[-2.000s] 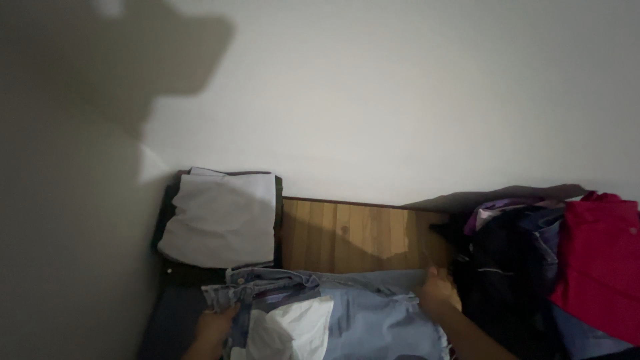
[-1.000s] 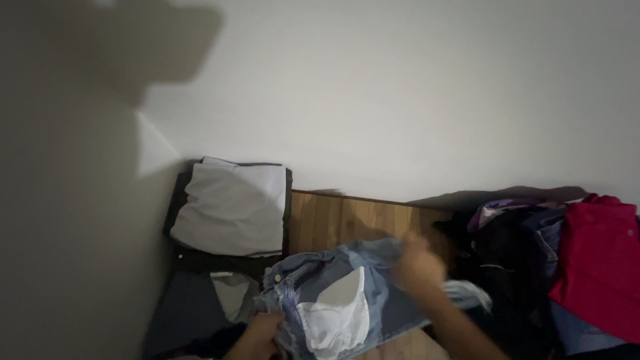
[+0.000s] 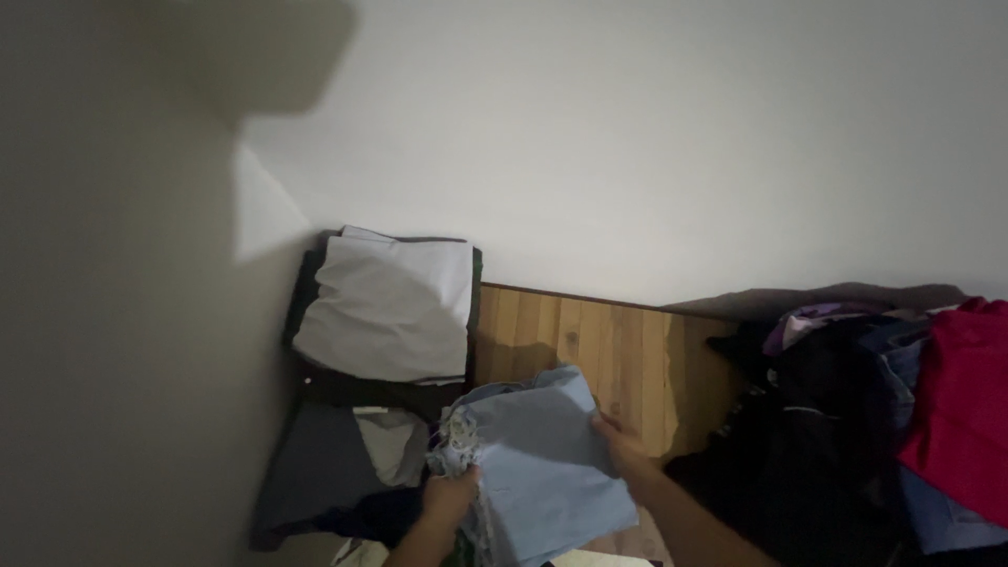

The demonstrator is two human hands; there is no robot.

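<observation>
A light blue denim garment with frayed edges is folded over into a compact shape at the lower middle. My left hand grips its frayed left edge. On the opposite side, my right hand holds the denim by its right edge, fingers partly behind the cloth. Just left of the denim lies a dark grey folded garment with a light grey piece on it. Behind that is a stack of folded clothes topped by a light grey cloth.
Wooden boards run back to a pale wall. To the right is a heap of black clothes, with a red garment and blue denim beside it. Another wall rises at the left.
The denim garment was spread wide between both hands and is now folded smaller. A white piece visible on it earlier no longer shows. My right hand has come closer to my left.
</observation>
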